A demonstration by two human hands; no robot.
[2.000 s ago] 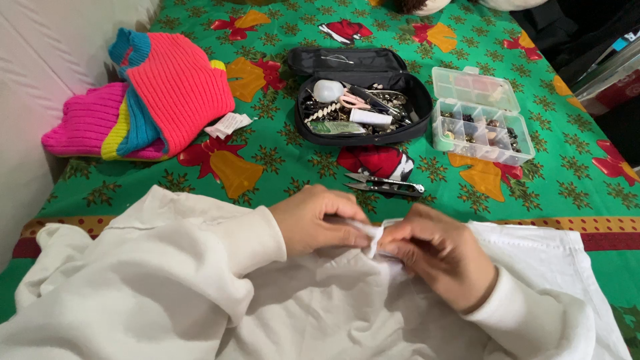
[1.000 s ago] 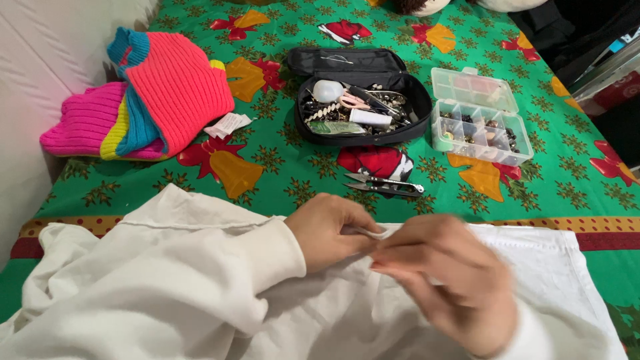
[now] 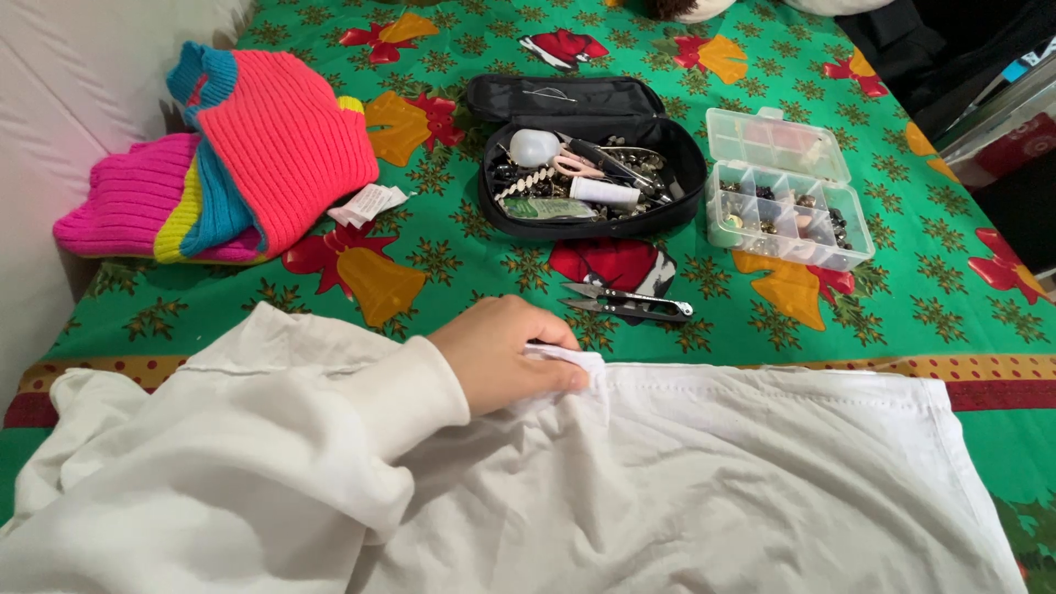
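White cloth [image 3: 709, 462] with a stitched hem spreads over the near side of the table and runs out of the bottom of the view. My left hand [image 3: 511, 355] pinches a folded bit of its hem between thumb and fingers. Just beyond that hand lies a pair of metal thread snips [image 3: 631, 302], blades pointing left. My right hand is out of view. No needle or thread can be made out at the pinched fold.
Behind the snips stands an unzipped black case [image 3: 594, 227] holding a thread spool [image 3: 605, 193], pink-handled scissors and beads. To its right is a clear compartment box [image 3: 792, 247] with its lid raised. Colourful ribbed knitwear [image 3: 289, 140] lies at the left on the green patterned tablecloth [image 3: 487, 247].
My right hand, at the hem beside my left hand two seconds ago and blurred at the lower right one second ago, has left the view. My left hand still pinches the cloth.
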